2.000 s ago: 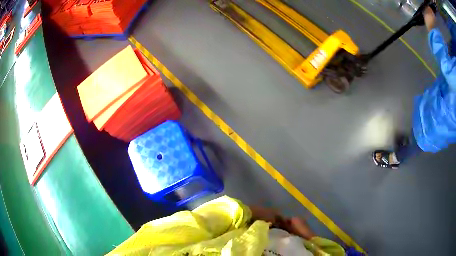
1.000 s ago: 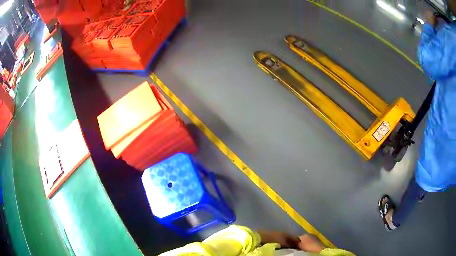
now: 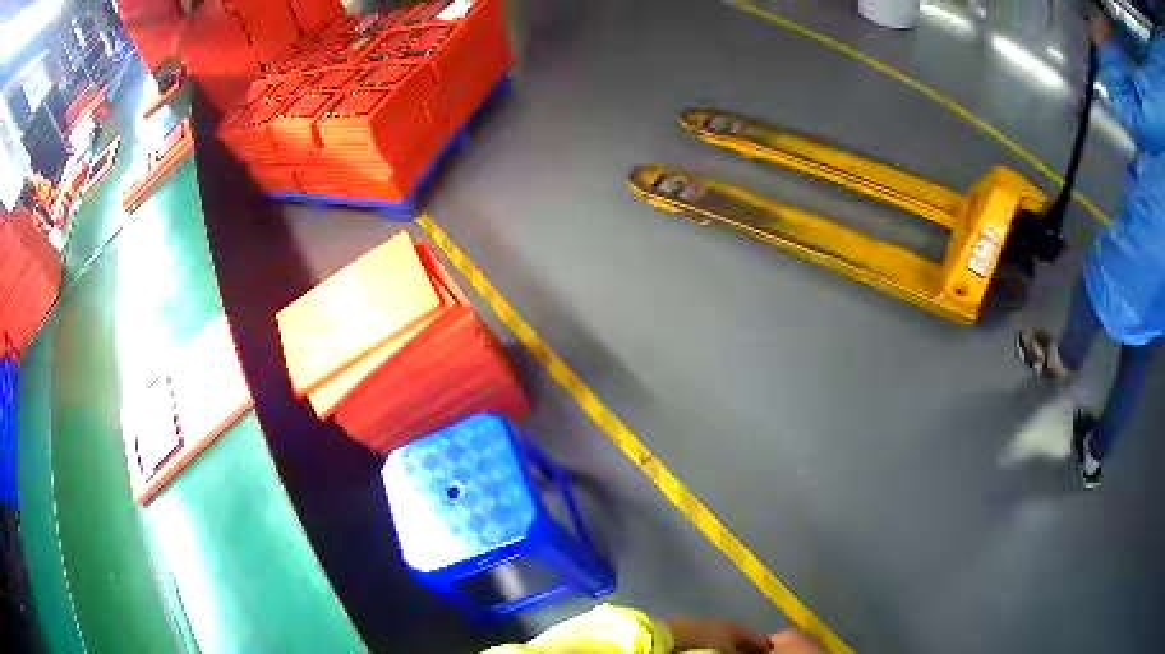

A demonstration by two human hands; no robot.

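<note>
My left hand [image 3: 718,635] and my right hand [image 3: 795,641] are close together at the bottom edge, cut off and blurred; whether they hold anything cannot be told. A yellow-green sleeve is beside them. In front of me on the left stands a blue plastic stool [image 3: 460,498] with a small hole in its top. Behind it is a stack of red-orange sheets [image 3: 428,364], its top sheets turned askew. A red-orange slab [image 3: 192,403] with a rectangular cut-out lies on the green bench [image 3: 275,549].
A loaded pallet of red-orange trays [image 3: 371,121] stands at the upper left. A yellow pallet jack [image 3: 818,236] is across the yellow floor line [image 3: 613,428]. A person in a blue smock [image 3: 1134,243] is beside its handle. A white bin [image 3: 888,12] is at the top edge.
The view has shifted, showing more of the loaded pallet and less of my sleeves. The pallet jack has turned, its forks now angling more sideways, and the person has stepped beside it. My hands stay low.
</note>
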